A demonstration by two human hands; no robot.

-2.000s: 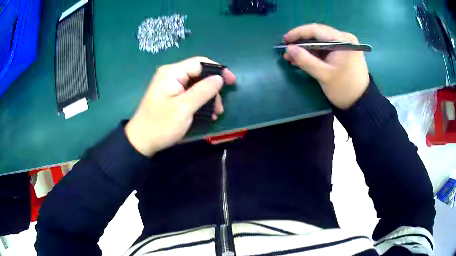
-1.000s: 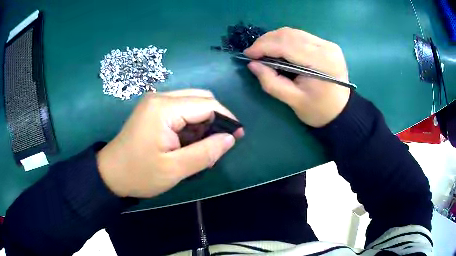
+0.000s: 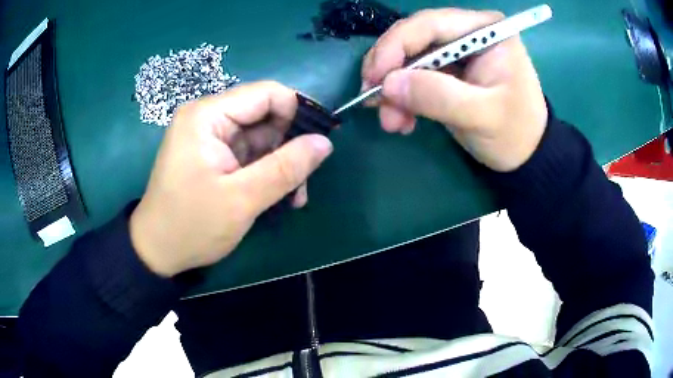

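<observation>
My left hand point(image 3: 221, 173) pinches a black strip point(image 3: 313, 118) between thumb and fingers, above the green mat near its front edge. The rest of the strip is mostly hidden by the hand. My right hand point(image 3: 457, 88) holds silver tweezers point(image 3: 472, 42) with a row of round holes in the handle. The tweezer tip touches or nearly touches the right end of the strip. Whether a tiny part is at the tip is too small to tell. A heap of small silver parts point(image 3: 177, 80) lies behind my left hand. A heap of small black parts point(image 3: 353, 18) lies beyond my right hand.
A long mesh-like panel point(image 3: 38, 136) with white end tabs lies at the left. Dark flat pieces point(image 3: 646, 48) lie at the right edge of the green mat point(image 3: 413, 196). A red stool point(image 3: 642, 161) shows below the mat at the right.
My right hand first moved left to the black heap, then back towards me, turning the tweezers so their tip meets the strip. My left hand has moved left and still holds the strip.
</observation>
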